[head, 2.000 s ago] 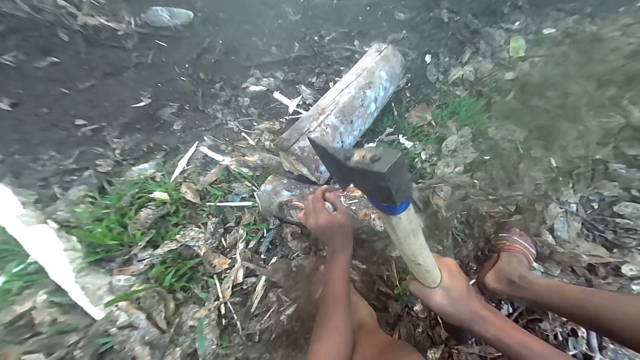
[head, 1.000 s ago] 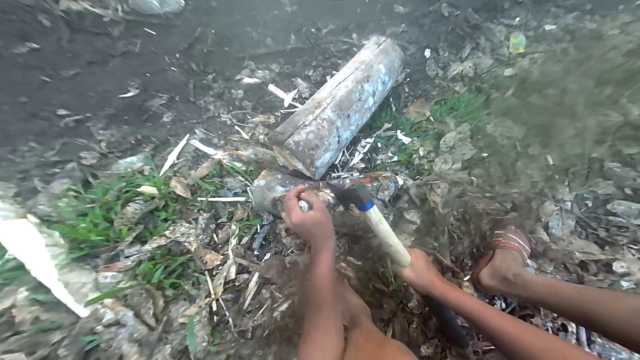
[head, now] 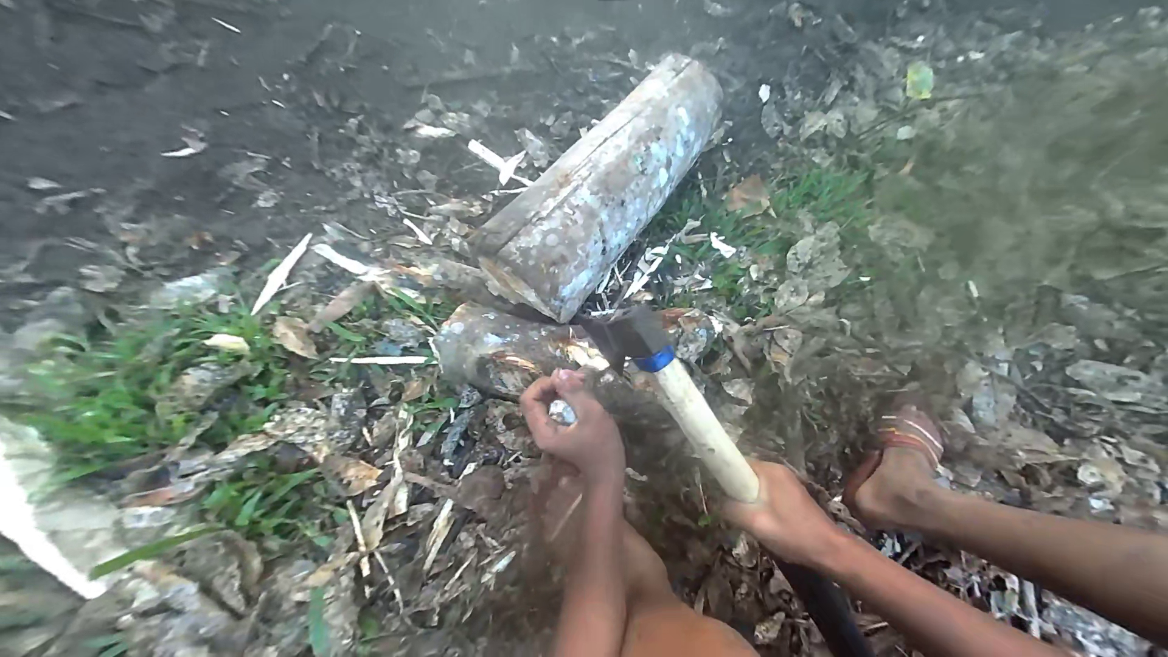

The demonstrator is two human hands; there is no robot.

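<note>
My right hand (head: 787, 513) grips the pale wooden handle of an axe (head: 703, 424), which has a dark metal head and a blue band below it. The head is down at a short, chipped log piece (head: 488, 351) lying crosswise on the ground. One end of a thicker grey log (head: 607, 187) rests at that piece, and its far end points up and right. My left hand (head: 575, 424) is just below the short log, its fingers curled with thumb and fingertip together. Nothing is plainly visible inside it.
Dry leaves, white wood chips (head: 283, 272) and grass (head: 164, 383) cover the ground around the logs. A sandalled foot (head: 903, 465) is planted at the right. Bare dark soil (head: 109, 109) lies at the upper left.
Two seconds ago the axe head was raised above the logs; it came down to the short log and is still low there. The left hand's fingers have curled in.
</note>
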